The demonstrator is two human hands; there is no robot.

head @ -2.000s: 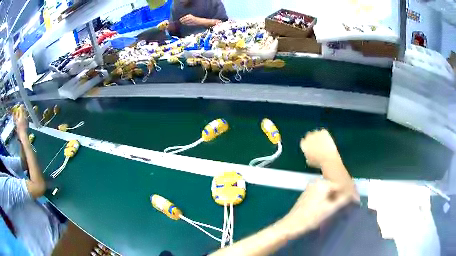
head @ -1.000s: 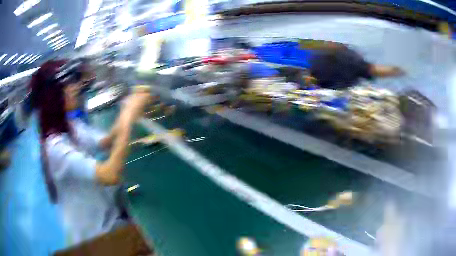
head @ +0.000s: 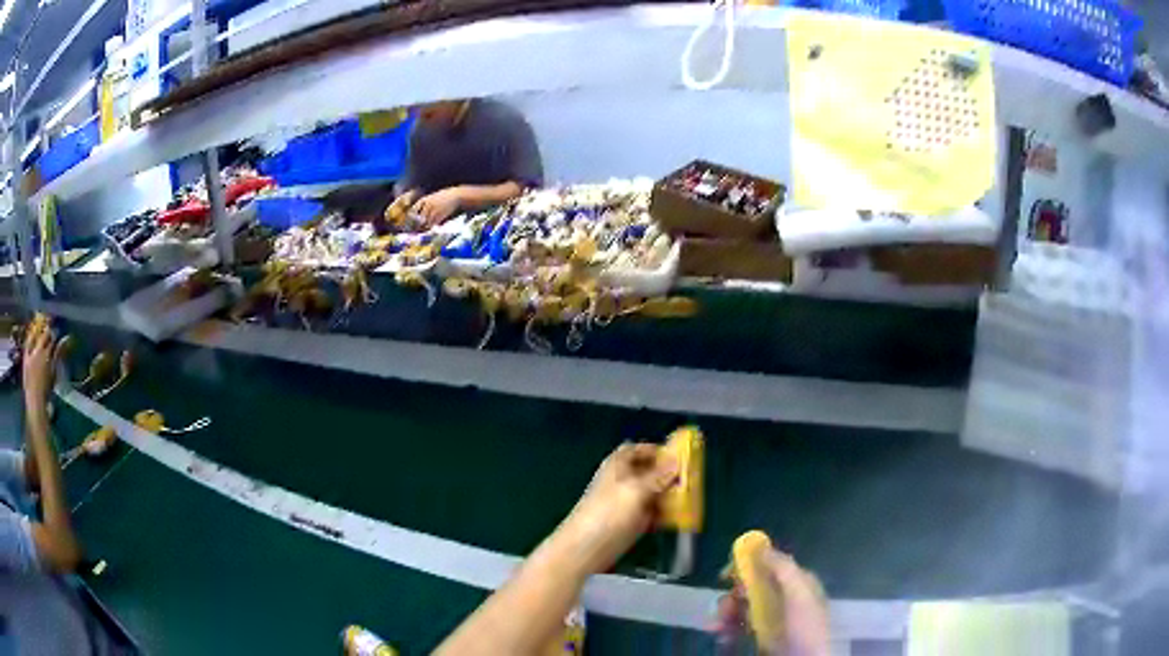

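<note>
My left hand (head: 626, 492) reaches over the green belt and is closed on an oblong yellow unit (head: 688, 482), held upright, with a white cord hanging below it. My right hand (head: 797, 607), blurred at the lower right, is closed on another yellow unit (head: 756, 584), its plain side showing. On the near bench, an oblong banded unit (head: 367, 642) is cut off by the bottom edge. A yellow, blue and white unit (head: 573, 631) shows partly behind my left forearm; its shape is mostly hidden.
A pale rail (head: 308, 514) divides bench and belt. Across the belt lie a heap of corded units (head: 583, 237) and an open brown box (head: 718, 203); a person works there. Another person's arm (head: 49, 468) is at far left. A yellow sheet (head: 894, 122) hangs upper right.
The view swung left and came back, now tilted higher. My hands, empty-looking before, each hold a yellow unit. The two units that lay on the belt in front are gone from it.
</note>
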